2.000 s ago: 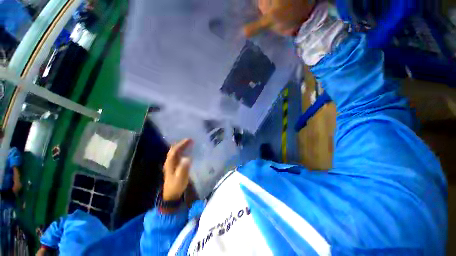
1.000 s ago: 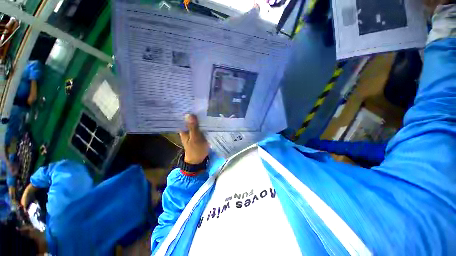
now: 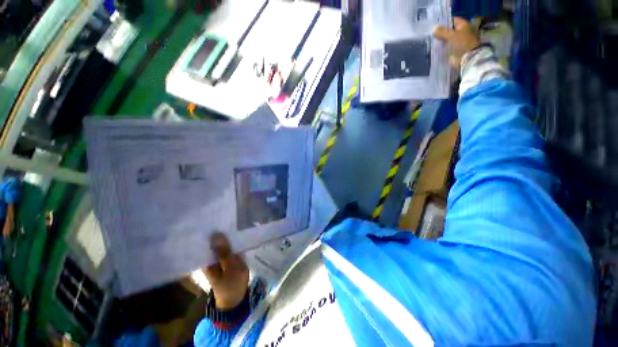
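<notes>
My left hand (image 3: 229,274) grips the lower edge of a white work instruction sheet (image 3: 196,196) with small photos and one larger dark picture; its thumb lies on the front and the other fingers are hidden behind. More white paper shows behind this sheet, near my chest. My right hand (image 3: 461,41), arm stretched out at the upper right, holds another work instruction sheet (image 3: 374,68) by its right edge. That sheet also has a dark picture and is cut off by the top of the frame. The two sheets are apart.
A white flat-topped machine (image 3: 271,41) stands beyond the sheets. A green bench (image 3: 159,57) runs along the left, with a dark-pocketed component tray (image 3: 78,288) at lower left. Yellow-black tape (image 3: 396,162) marks the blue floor. Cardboard cartons (image 3: 437,162) stand at the right.
The sheet in my left hand has moved left and down and tilted. My right hand and its sheet have moved left, more into view. The white machine now shows more fully.
</notes>
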